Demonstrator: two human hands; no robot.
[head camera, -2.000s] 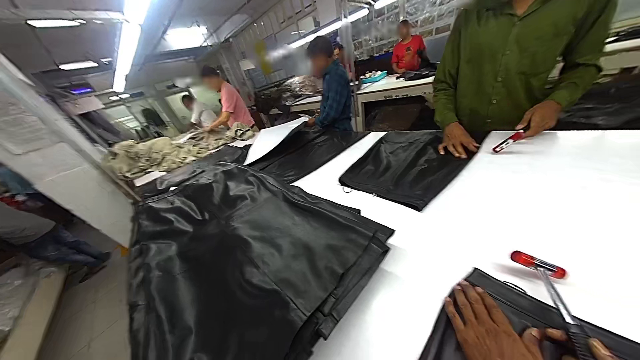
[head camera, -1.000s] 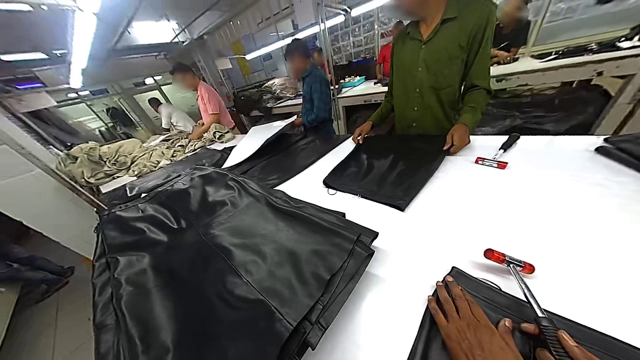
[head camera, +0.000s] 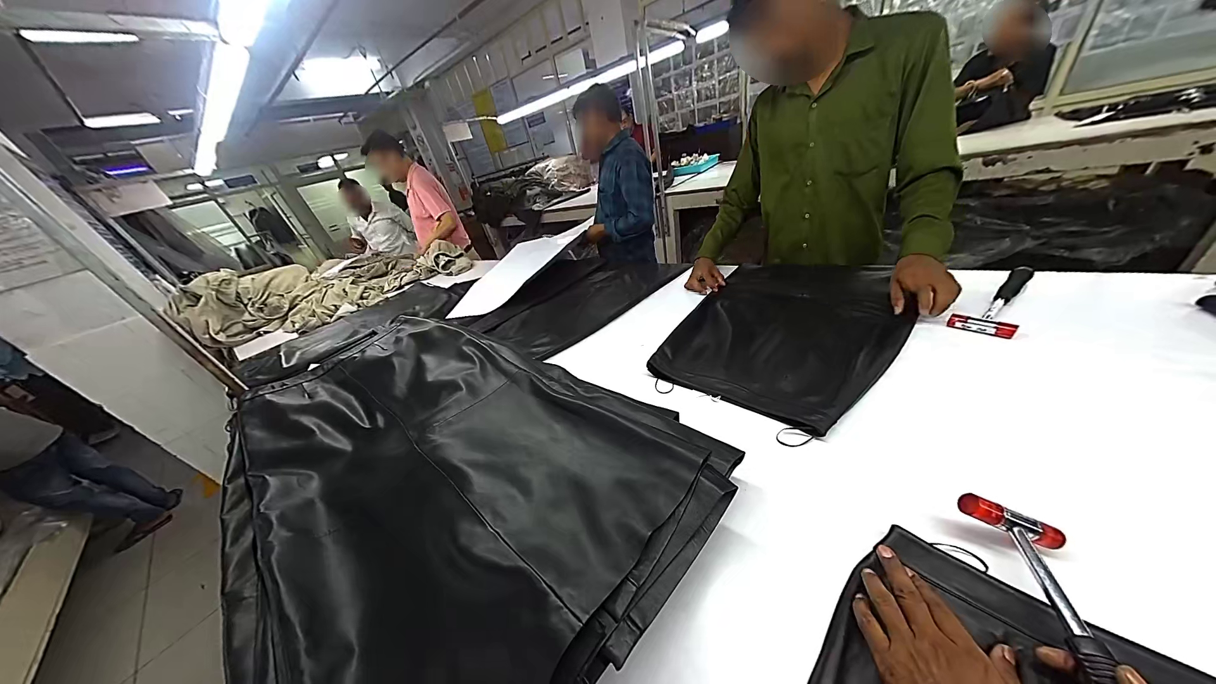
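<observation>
My left hand (head camera: 926, 627) lies flat, fingers spread, on a black leather-like piece (head camera: 988, 579) at the lower right. At the bottom edge my right hand (head camera: 1092, 665), mostly cut off by the frame, is closed around the dark grip of a mallet (head camera: 1050, 575) with a metal shaft and red faces. The mallet's head is over the white tabletop, beyond the piece's edge. A thin cord loop shows at that edge. To the left, several black leather-like skirts (head camera: 456, 456) lie stacked.
Across the white table (head camera: 855, 475), a co-worker in a green shirt (head camera: 826, 171) holds a black piece (head camera: 788, 332) by its upper corners. A second red-faced mallet (head camera: 983, 326) lies beside it. Beige garments (head camera: 313, 294) are heaped at the far left.
The co-worker's mallet, in hand two seconds ago, now lies on the table, and both the co-worker's hands are on the black piece. My hands keep nearly the same pose.
</observation>
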